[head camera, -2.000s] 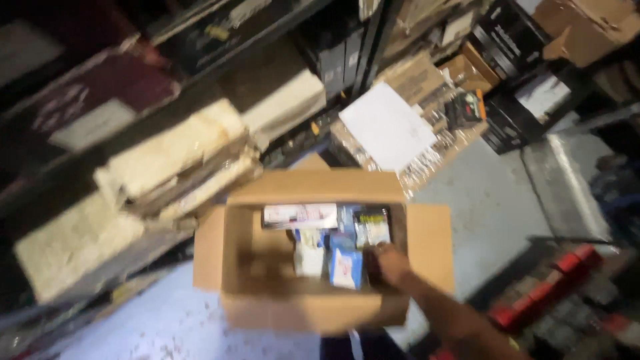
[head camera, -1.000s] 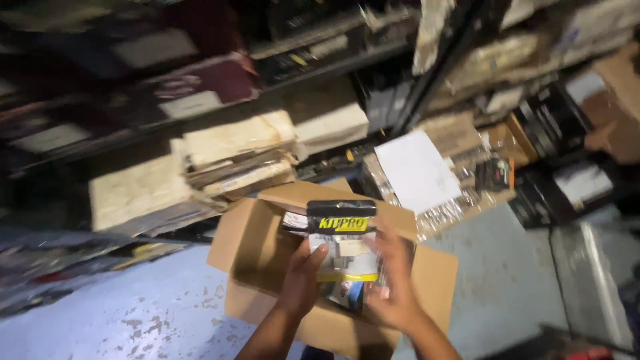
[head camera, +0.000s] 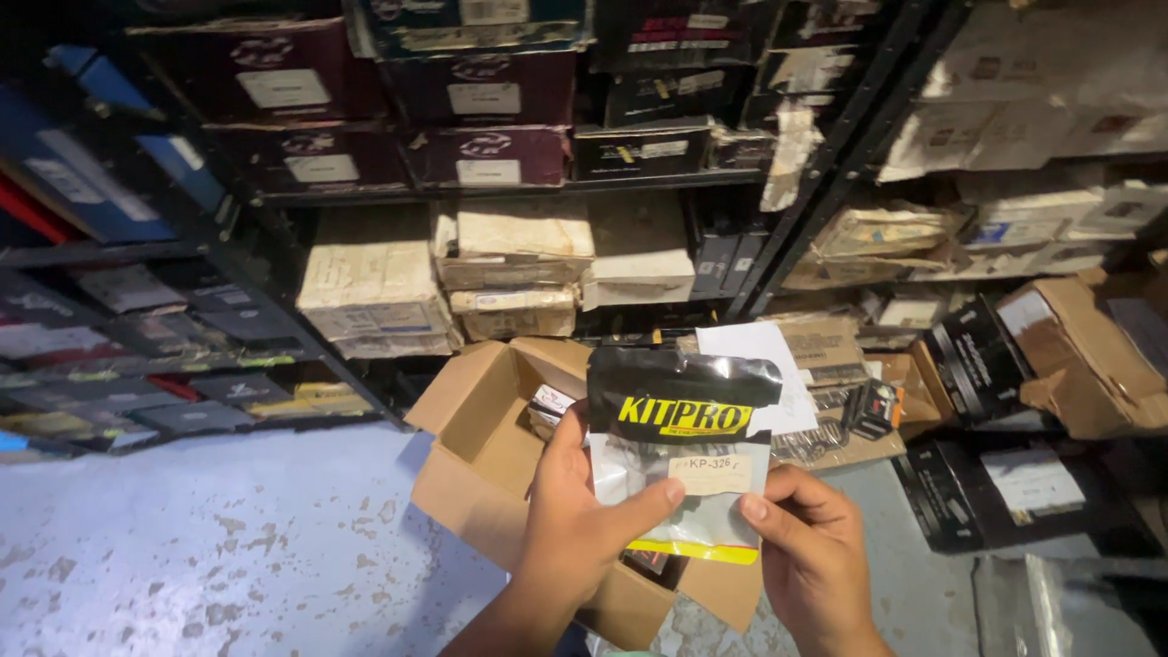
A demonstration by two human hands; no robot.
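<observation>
A clear plastic parts packet with a black KITPRO header (head camera: pixel 684 401) is held upright over an open cardboard box (head camera: pixel 484 411). My left hand (head camera: pixel 584 502) grips its left side, the thumb across the front beside a small label bearing writing. My right hand (head camera: pixel 812 547) pinches the lower right edge between thumb and fingers. Dark parts show faintly inside the packet. A small white printed carton (head camera: pixel 550 404) lies in the box behind my left hand. The packet and my hands hide most of the box's contents.
Black metal shelving holds maroon cartons (head camera: pixel 484 91) and worn white cartons (head camera: pixel 525 228). Right of the box lie a white paper sheet (head camera: pixel 794 383) and flattened, plastic-wrapped cardboard (head camera: pixel 835 347). Black cartons (head camera: pixel 985 356) stand farther right. The blue-grey floor (head camera: pixel 228 538) has chipped paint.
Two seconds ago one hand reached into the box; then both hands held the packet above it. The packet now looks closer to the camera, and the view has swung up toward the shelves.
</observation>
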